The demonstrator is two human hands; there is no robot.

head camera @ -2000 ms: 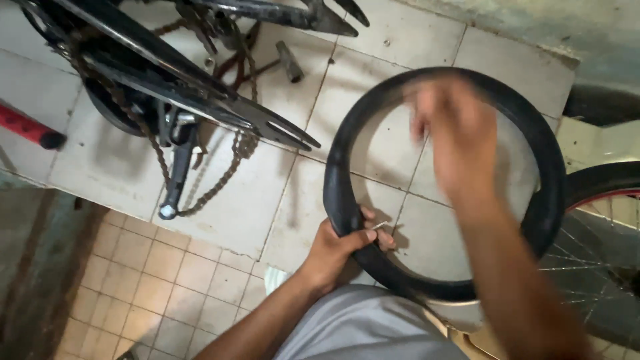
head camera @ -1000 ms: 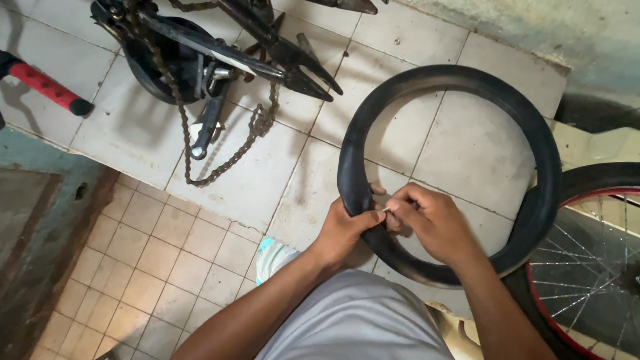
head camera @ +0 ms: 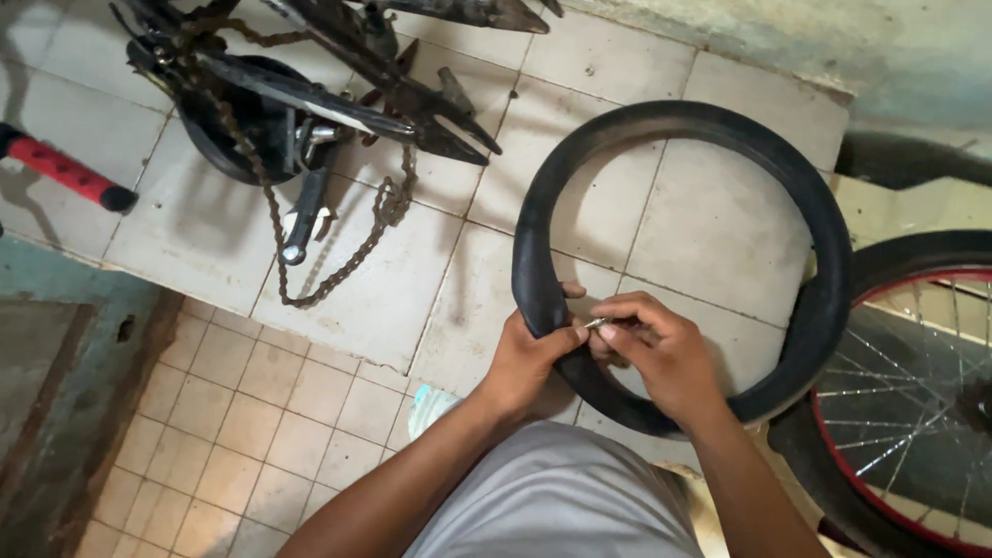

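Note:
A black rubber inner tube (head camera: 678,116), inflated into a ring, lies over the white tiled surface in front of me. My left hand (head camera: 527,353) grips the tube at its near left side, thumb beside the small metal valve stem (head camera: 595,323). That stem points inward from the tube. The fingertips of my right hand (head camera: 659,349) pinch the free end of the stem; whether a cap or another small part is between them cannot be made out. Some fingers of both hands are hidden behind the tube and the stem.
Upper left on the tiled platform (head camera: 356,310) lies a black bicycle frame (head camera: 341,108) with a rusty chain (head camera: 271,209), a crank arm (head camera: 306,217) and a red handlebar grip (head camera: 66,174). A spoked wheel with a red rim (head camera: 825,442) stands at the right. A wall borders the far side.
My right hand, raised and blurred over the ring two seconds ago, has come down to the valve stem. The left hand has kept its hold on the tube.

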